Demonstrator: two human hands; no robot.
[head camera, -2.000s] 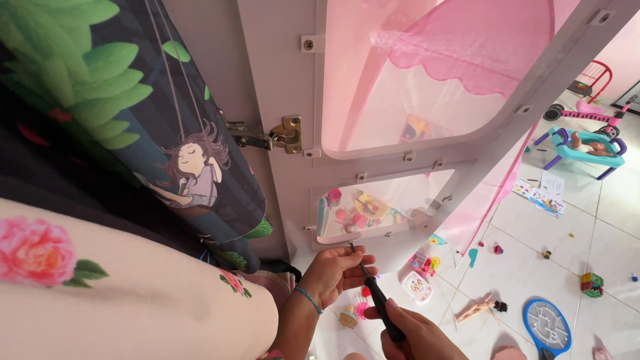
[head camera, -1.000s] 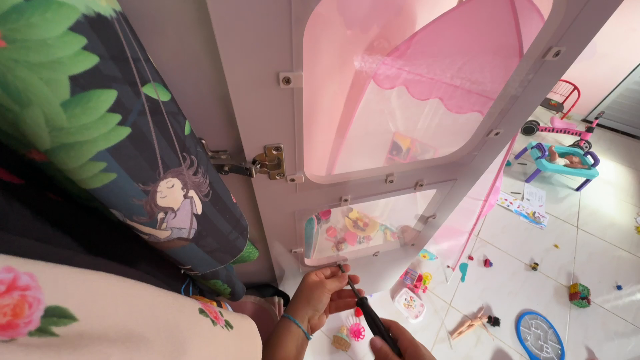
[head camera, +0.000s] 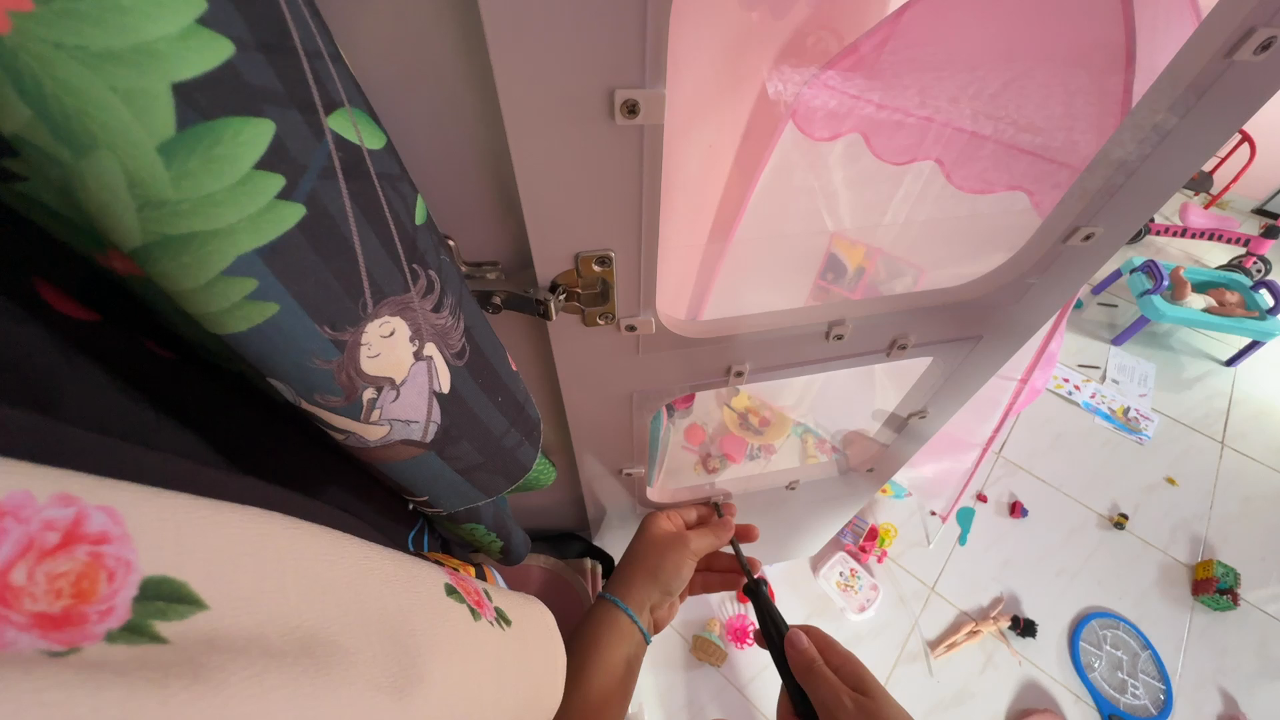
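Observation:
A cabinet door (head camera: 590, 400) with two clear window panels stands ajar on a metal concealed hinge (head camera: 590, 289). Small screwed clips hold the panels' edges. My right hand (head camera: 835, 675) grips the black handle of a screwdriver (head camera: 768, 612). Its shaft slants up and left to the lower edge of the small lower panel (head camera: 790, 420). Beside that edge, my left hand (head camera: 685, 560) has thumb and fingertips pinched around the screwdriver's tip; whether a screw or clip is between them cannot be told. A blue cord bracelet circles the left wrist.
Hanging clothes (head camera: 400, 380) fill the left side. Behind the door is a pink play tent (head camera: 980, 110). Toys lie over the tiled floor: a doll (head camera: 985, 625), a blue-rimmed racket (head camera: 1120, 665), a block cube (head camera: 1215, 585) and a toy cradle (head camera: 1200, 300) with a baby doll.
The view has shifted slightly. Both hands stay at the lower edge of the small panel with the screwdriver; nothing has plainly been let go or taken hold of.

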